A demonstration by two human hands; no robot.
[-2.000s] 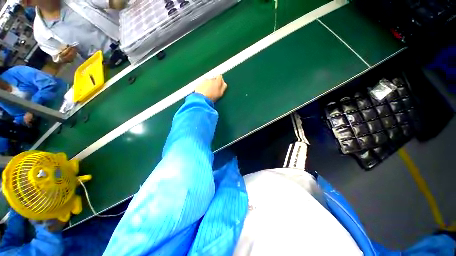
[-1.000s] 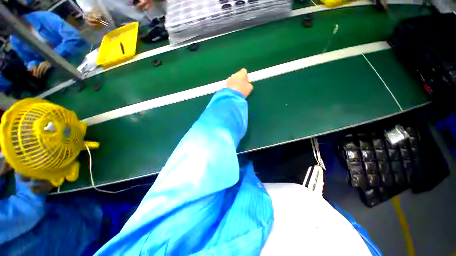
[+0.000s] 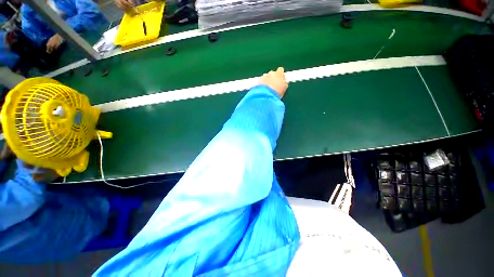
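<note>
My left hand [image 3: 276, 81] rests at the white strip [image 3: 357, 67] of the green conveyor belt [image 3: 346, 113], with its fingers curled closed. No held thing shows, though the inside of the hand is hidden. My blue sleeve reaches up to it from the lower left. My right hand is not in view. Several small round black parts lie on the far half of the belt, one [image 3: 213, 37] beyond my hand, one [image 3: 171, 51] further left and one [image 3: 346, 21] at the upper right.
A yellow fan [image 3: 51, 121] with a white cable stands at the left. A clear tray stack [image 3: 265, 12] and a yellow bin [image 3: 141, 24] are across the belt. Black trays [image 3: 417, 186] are below the near edge at right. People in blue smocks are at left.
The view has turned and shifted, so the belt lies more level and the fan sits higher. My left hand stays closed at the white strip.
</note>
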